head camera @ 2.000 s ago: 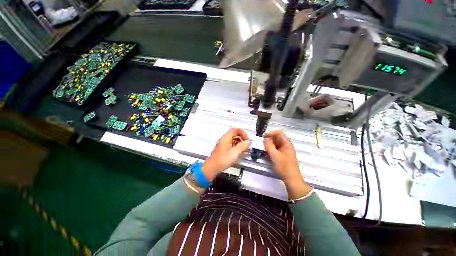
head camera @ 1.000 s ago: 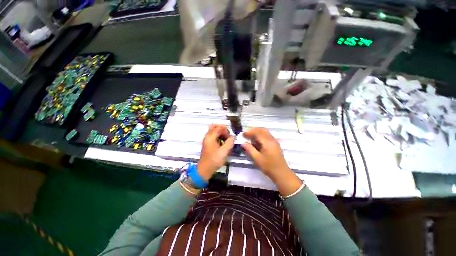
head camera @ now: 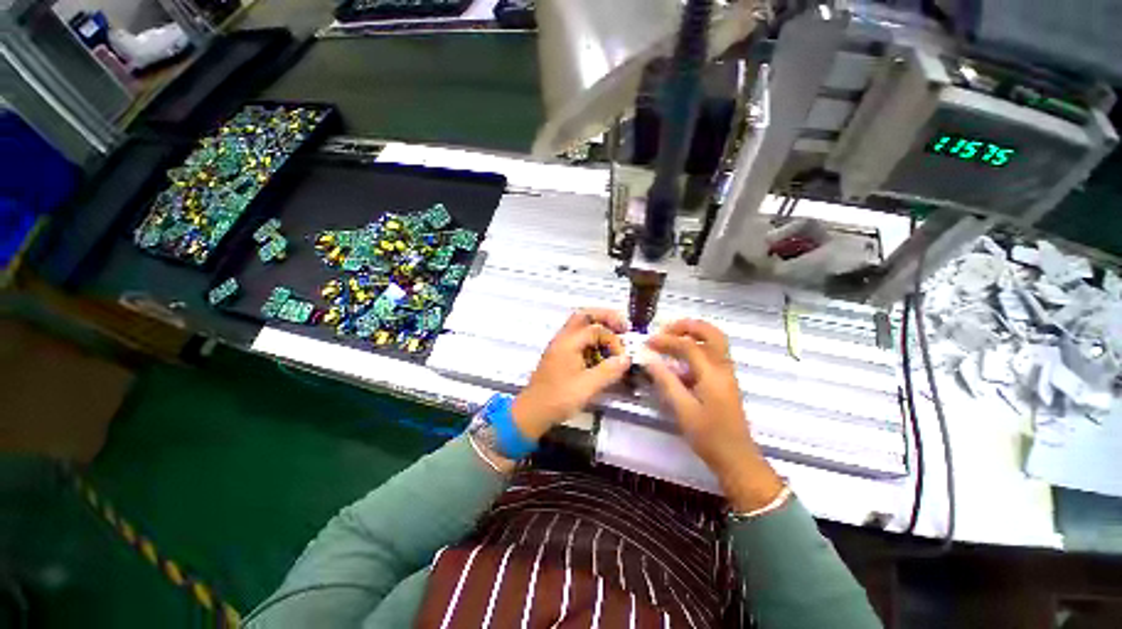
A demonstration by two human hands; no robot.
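My left hand and my right hand meet under the narrow tip of the dark machine head. Their fingertips pinch a small white plastic part between them. A bit of yellow shows between my left fingers, probably a small circuit board; its outline is blurred and mostly hidden. My left wrist wears a blue wristband. The hands are over the front part of the grooved work base.
Left: a black board tray with loose green boards, and a fuller second tray. Right: black cables, a pile of white plastic parts, a digital counter. A shiny cone hood and metal stand rise behind.
The view has shifted, so the bench appears further right than a second ago. The counter's last digits now read 75, against 74 two seconds ago. Both hands remain together under the tip.
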